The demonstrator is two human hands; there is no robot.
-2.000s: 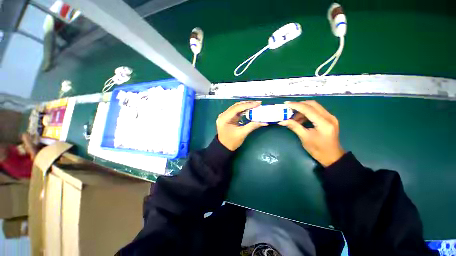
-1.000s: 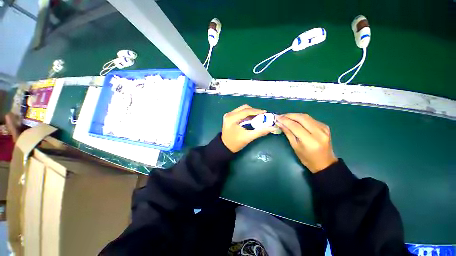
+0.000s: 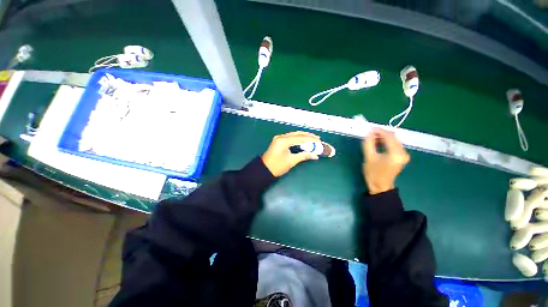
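My left hand (image 3: 289,154) grips a white capsule unit (image 3: 311,147) with a blue mark over the green bench. The unit's brown end (image 3: 327,150) points right, out of the fingers; its cord is hidden. My right hand (image 3: 383,157) is apart from it, to the right beside the metal rail. Its fingers are blurred and bent. A small pale blur (image 3: 359,118) shows at the rail just beyond the fingertips; whether the fingers hold anything cannot be told.
The blue tray (image 3: 211,129) heaped with white parts (image 3: 144,123) is left. The white post (image 3: 210,48) rises from the rail (image 3: 288,115). Several corded units (image 3: 364,80) lie on the green conveyor. Cream bodies (image 3: 515,205) are piled at right. A blue bin (image 3: 459,292) is below the bench edge.
My right hand has let go of the unit and moved right towards the rail. My left hand keeps the unit, now with its brown end showing. The view has swung right, bringing the cream bodies in.
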